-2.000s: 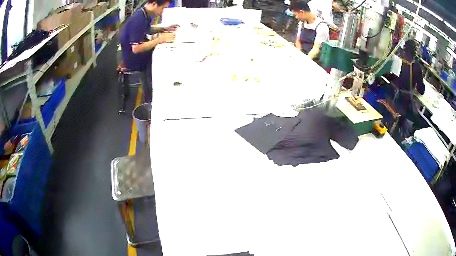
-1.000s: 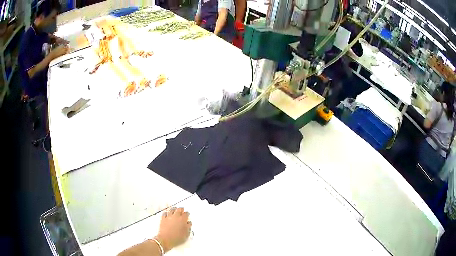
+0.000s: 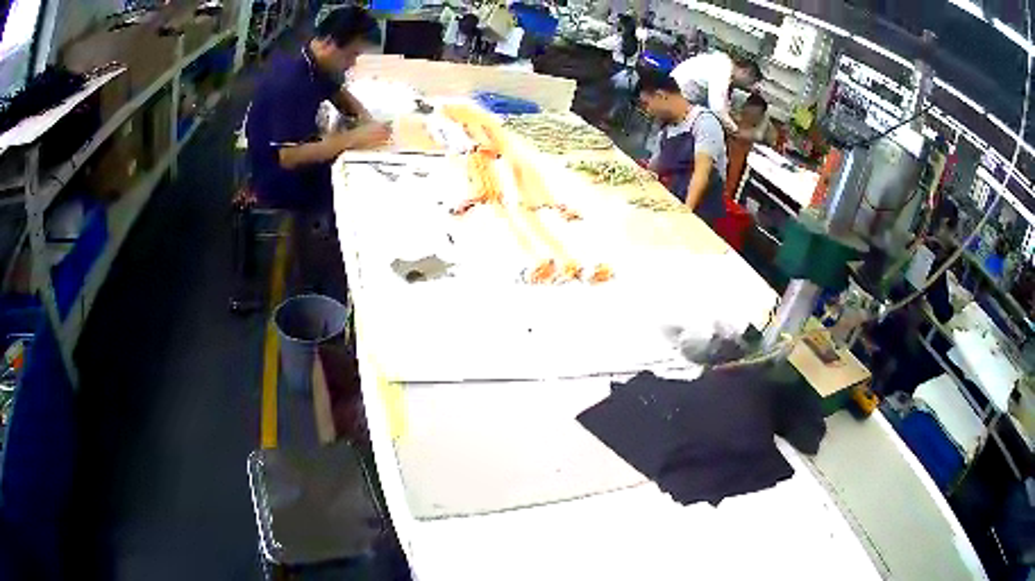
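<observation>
A heap of black pieces (image 3: 715, 437) lies on the right part of the long white table (image 3: 511, 454). Its left end is a flat, angular piece with a few small pale marks. Its edges are uneven and its right end lies beside the machine. A crinkled clear plastic bag (image 3: 709, 342) lies just behind the heap. Neither of my hands is in the picture.
A green machine (image 3: 819, 252) with a pale plate (image 3: 829, 363) stands at the right edge. A person in dark blue (image 3: 289, 125) works at the far left side, another (image 3: 692, 159) at the far right. A grey bin (image 3: 310, 329) and a stool (image 3: 318, 505) stand left. Orange pieces (image 3: 562, 272) lie farther back.
The view has swung back left and up from one second ago, so the heap shows farther right. The hand seen at the table's near part one second ago is out of view.
</observation>
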